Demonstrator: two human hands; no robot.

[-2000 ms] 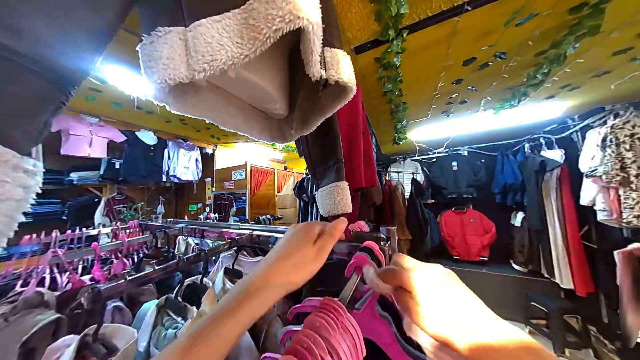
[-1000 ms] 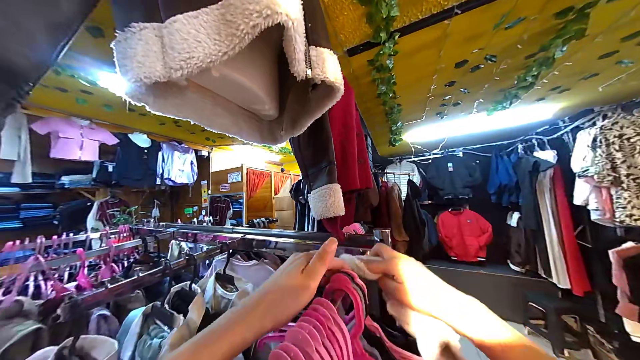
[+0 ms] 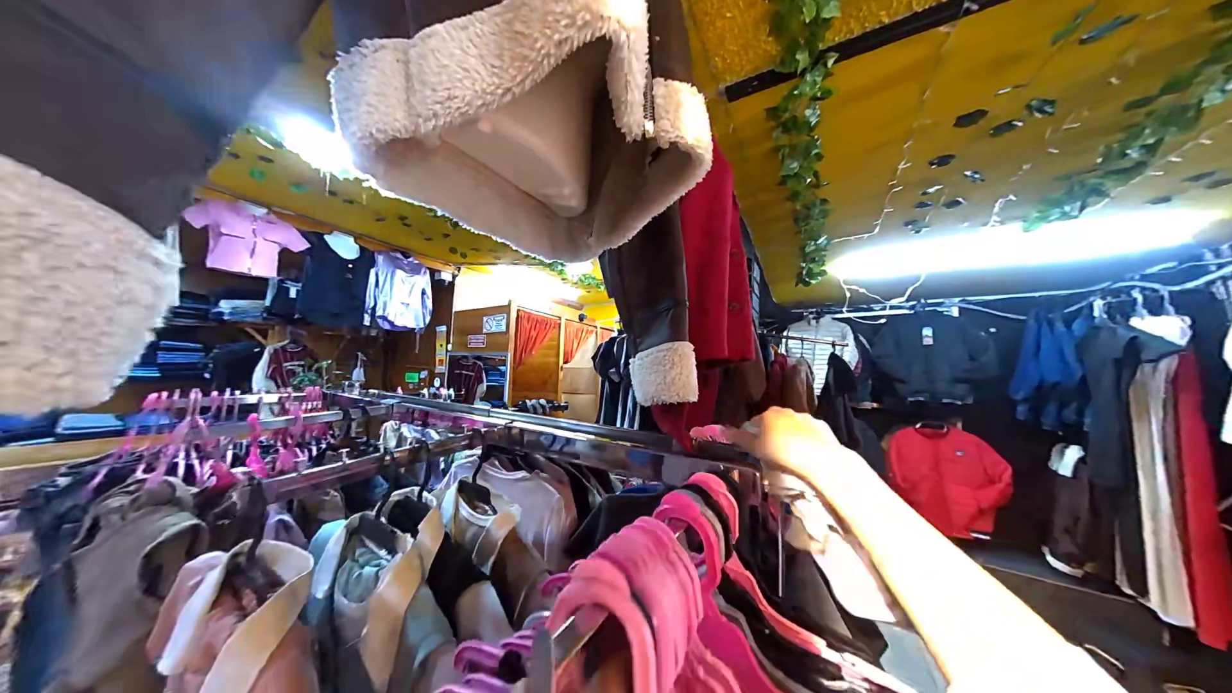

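My right hand point(image 3: 794, 443) reaches in from the lower right to the far end of the metal clothes rail point(image 3: 616, 438). Its fingertips lie beside a small pink item point(image 3: 717, 433) at the rail; whether they grip it is unclear. A whitish garment point(image 3: 833, 549) hangs just below this hand. Closer to the camera, pink hangers point(image 3: 635, 587) are bunched at the bottom centre, with dark clothing to their right. My left hand is out of the frame.
A brown jacket with fleece trim point(image 3: 520, 125) hangs overhead. Crowded racks of clothes with pink hangers point(image 3: 192, 433) stand at the left. A red jacket point(image 3: 948, 476) hangs on the far wall at the right, near long trousers point(image 3: 1160, 481).
Both hands were together at the pink hangers. Now my left hand has gone out of view, and my right hand has moved away from the hangers to the far end of the rail.
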